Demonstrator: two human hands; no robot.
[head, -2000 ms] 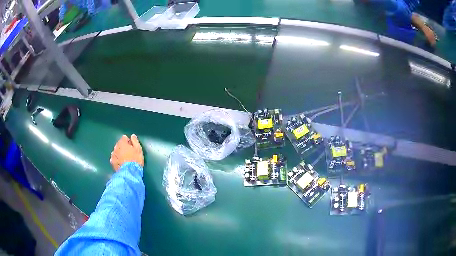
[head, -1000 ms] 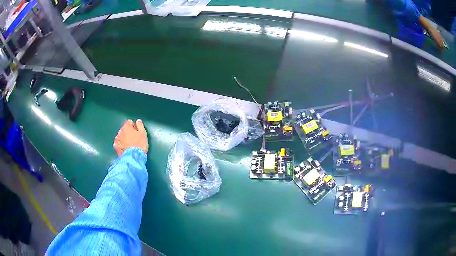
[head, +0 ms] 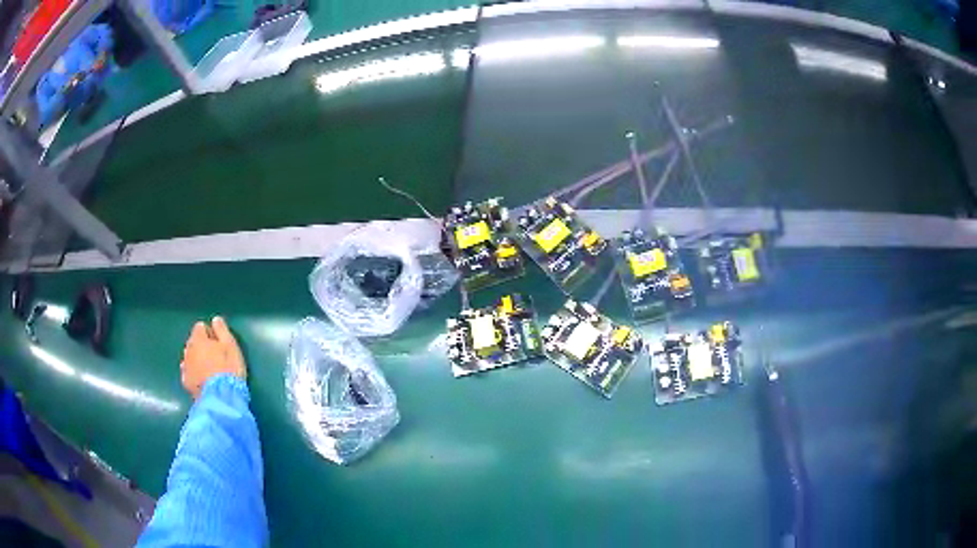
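Note:
My left hand point(head: 212, 360), bare with a light blue sleeve, is on the green bench left of two crumpled clear plastic bags point(head: 341, 391) point(head: 367, 280). Its back faces up and its fingers look curled; the palm side is hidden and no object shows in it. My right hand is out of the picture. Dark things show inside the bags. Several power supply boards point(head: 487, 334) with yellow or whitish transformers lie in two loose rows right of the bags, not touched by the hand. Wire leads point(head: 640, 171) trail from the upper row across the metal rail.
A pale metal rail point(head: 257, 242) runs behind the bench, with the dark green line surface beyond. A black curved object point(head: 94, 319) lies at far left. A dark screwdriver-like tool point(head: 787, 444) lies right of the boards. Clear trays point(head: 252, 51) and blue-sleeved people are at upper left.
The camera view has turned to the right, so boards and bags show further left. The dark tool at right now shows more clearly. My left hand stays beside the bags in much the same pose.

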